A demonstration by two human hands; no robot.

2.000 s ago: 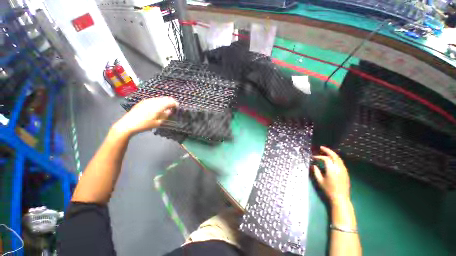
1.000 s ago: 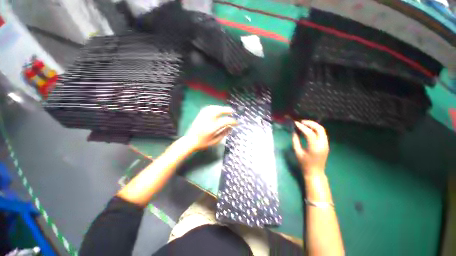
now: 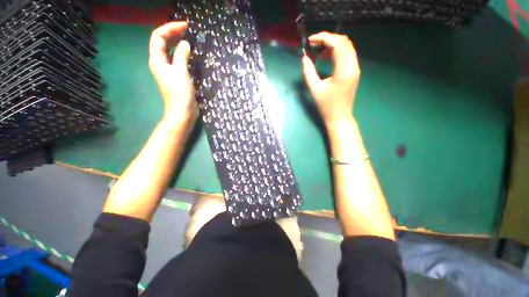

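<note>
A long black keyboard circuit board (image 3: 241, 122) with rows of small silvery parts lies in front of me, slightly slanted, its near end over the bench edge by my lap. My left hand (image 3: 174, 69) is at the board's left edge near the far end, thumb and fingers curled against that edge. My right hand (image 3: 333, 69) is to the right of the board, apart from it, and pinches a thin dark test cable (image 3: 303, 37) between thumb and fingertips. The cable's plug is too small to make out.
A tall left board stack (image 3: 40, 81) stands at the left bench edge. A right board stack (image 3: 388, 10) lies at the back right. A yellow-brown cardboard box (image 3: 517, 168) is at the right rim. The green mat (image 3: 406, 116) has red tape at the back.
The view has moved down and closer over the board. The board's far end now leans to the left. My left hand has come to its edge; my right hand stays beside it.
</note>
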